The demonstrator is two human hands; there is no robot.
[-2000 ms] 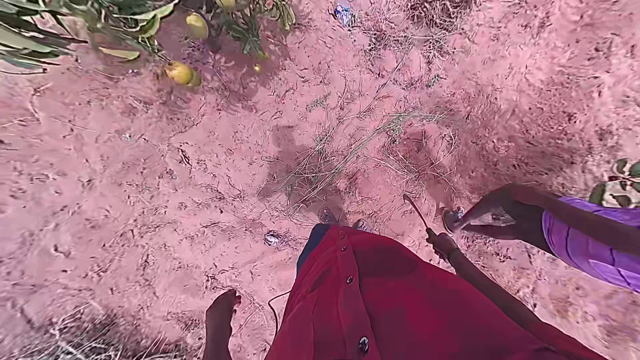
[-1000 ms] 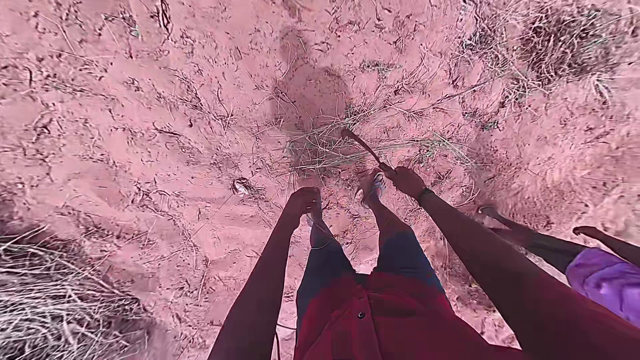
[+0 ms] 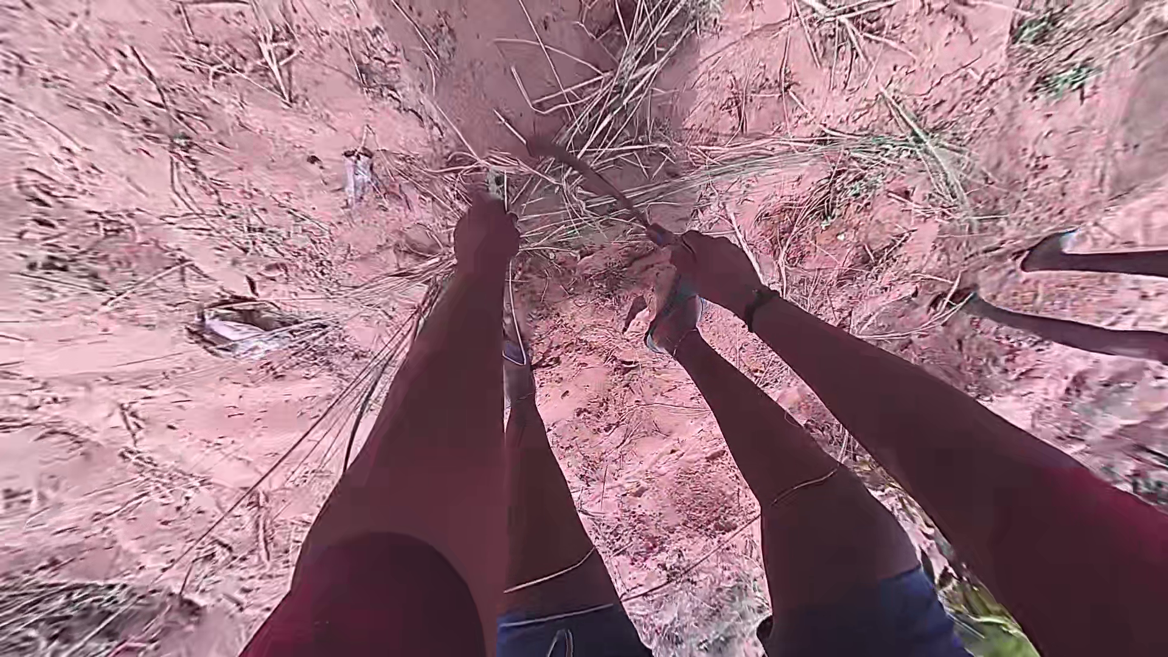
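My right hand (image 3: pixel 721 265) is closed around the handle of a sickle (image 3: pixel 593 173) with a dark curved blade. The blade reaches up and left over a loose heap of dry grass stalks (image 3: pixel 620 119) on reddish soil. My left hand (image 3: pixel 485 230) is closed at the left edge of the stalks, left of the sickle; long stalks run out below it towards the lower left. It appears to grip some of these dry grass stalks.
My feet (image 3: pixel 675 319) stand just below the hands. A crumpled piece of litter (image 3: pixel 242 333) lies at left, another (image 3: pixel 359 178) above it. At the right edge are another person's lower legs (image 3: pixel 1077 338). Green leaves (image 3: pixel 985 611) show at bottom right.
My left hand, down by my left leg one second ago, has reached forward to the dry stalks. The sickle is now over them in my right hand. The view has come closer to the ground.
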